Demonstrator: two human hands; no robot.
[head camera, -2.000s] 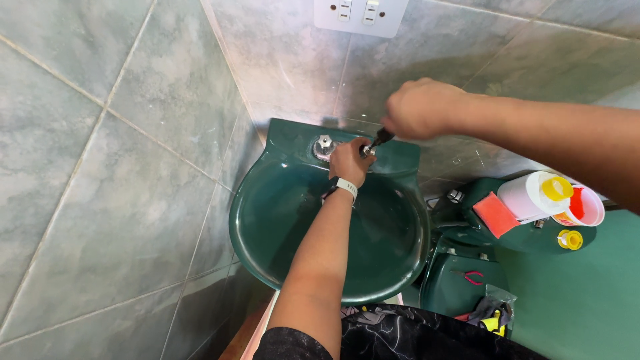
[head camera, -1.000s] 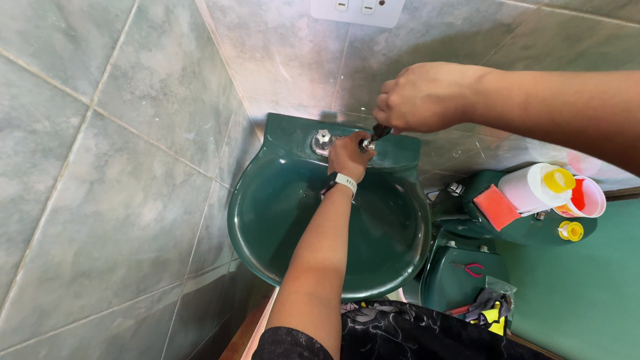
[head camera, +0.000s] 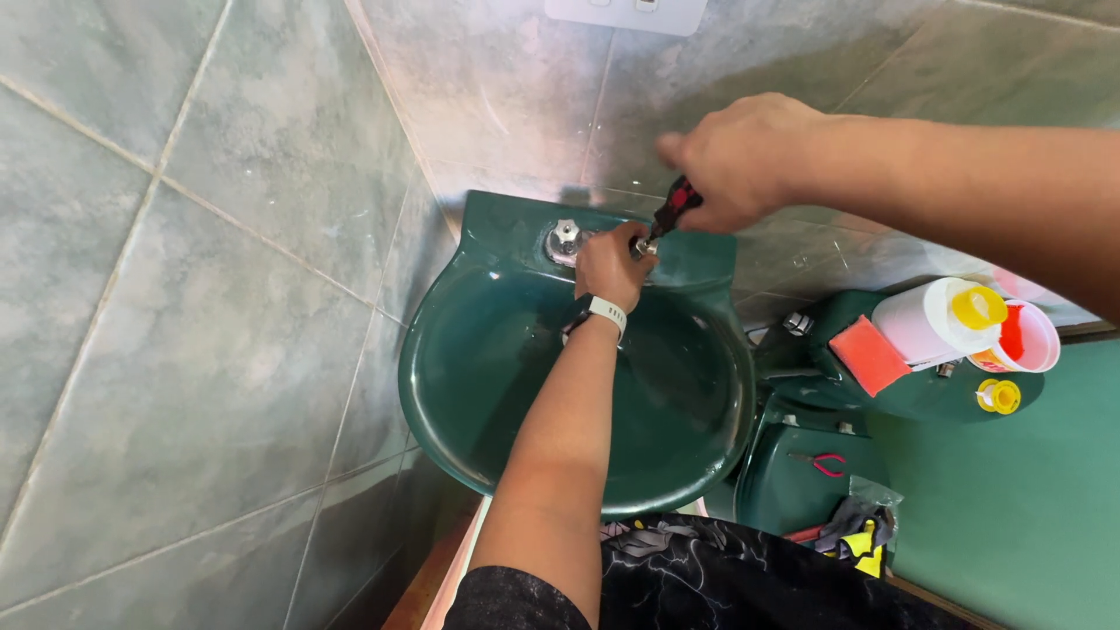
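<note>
On the back ledge of a green washbasin (head camera: 494, 229), my left hand (head camera: 612, 264) grips the right part of the chrome faucet (head camera: 646, 248); a watch with a pale band is on that wrist. A screwdriver with a black and red handle (head camera: 675, 206) slants down so that its lower end meets the faucet part by my left fingers. My right hand (head camera: 744, 162) is at the top of the handle, thumb and some fingers lifted away, other fingers beside it. The left faucet knob (head camera: 567, 233) stands uncovered. The screwdriver's tip is hidden.
Right of the basin, a green toilet tank top (head camera: 945, 394) bears a white bottle (head camera: 932, 319), an orange sponge (head camera: 869, 354), a tub (head camera: 1032, 339) and a yellow cap (head camera: 999, 396). Red-handled pliers (head camera: 827, 464) and gloves (head camera: 862, 538) lie on the toilet lid (head camera: 787, 490). Tiled walls border the basin.
My right hand has changed its hold at the top of the screwdriver, and more of the handle shows. My left hand stays at the faucet.
</note>
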